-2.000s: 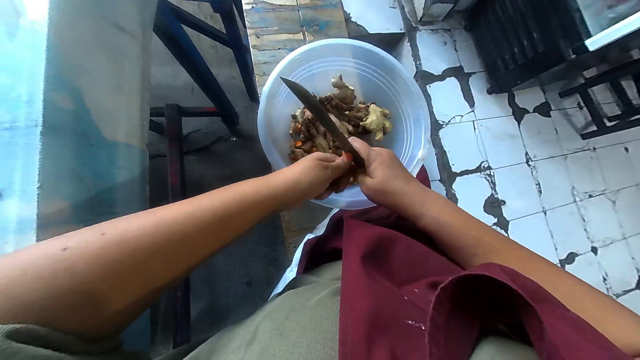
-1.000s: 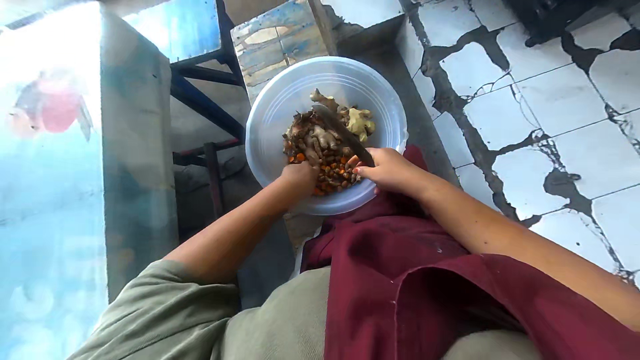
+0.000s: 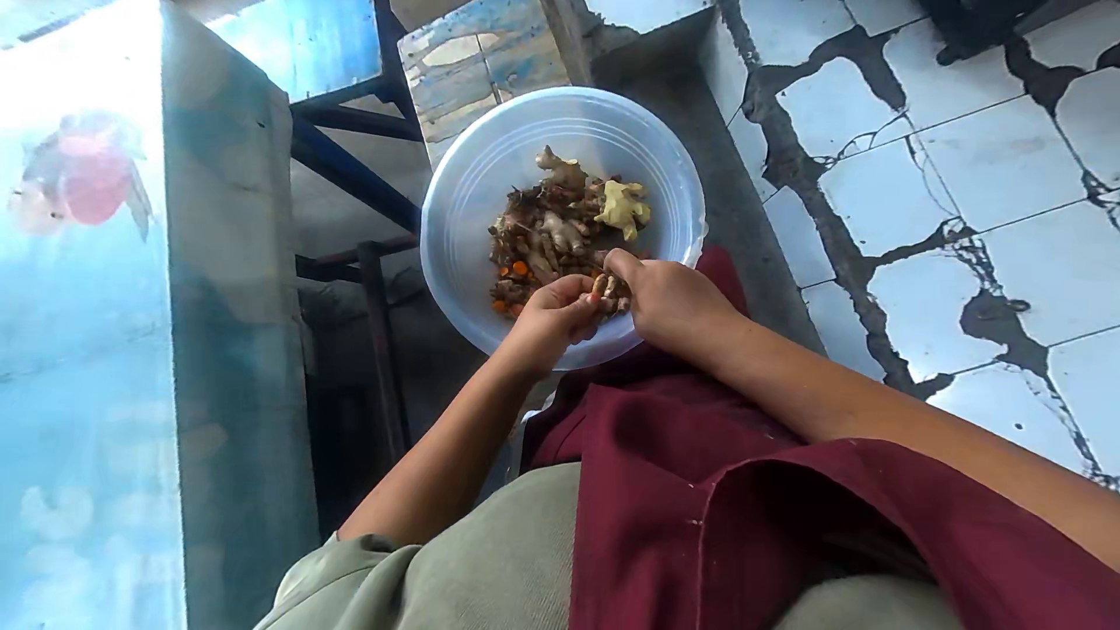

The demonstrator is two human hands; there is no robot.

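A translucent plastic basin rests at my lap, with a heap of ginger and turmeric roots in it. One peeled yellow ginger piece lies at the heap's right side. Over the near part of the basin, my left hand pinches a small root piece between thumb and fingers. My right hand touches that cluster of small roots from the other side and holds it too. Orange cut turmeric faces show beside my left hand. No knife can be made out in this view.
A pale blue painted block or counter stands on the left. Behind it are a blue metal frame and a tiled ledge beyond the basin. Cracked white floor tiles lie on the right. A maroon apron covers my lap.
The knife seen in my right hand in the earlier frames no longer shows. My left hand has come from the basin's left side to meet my right hand. The view has shifted.
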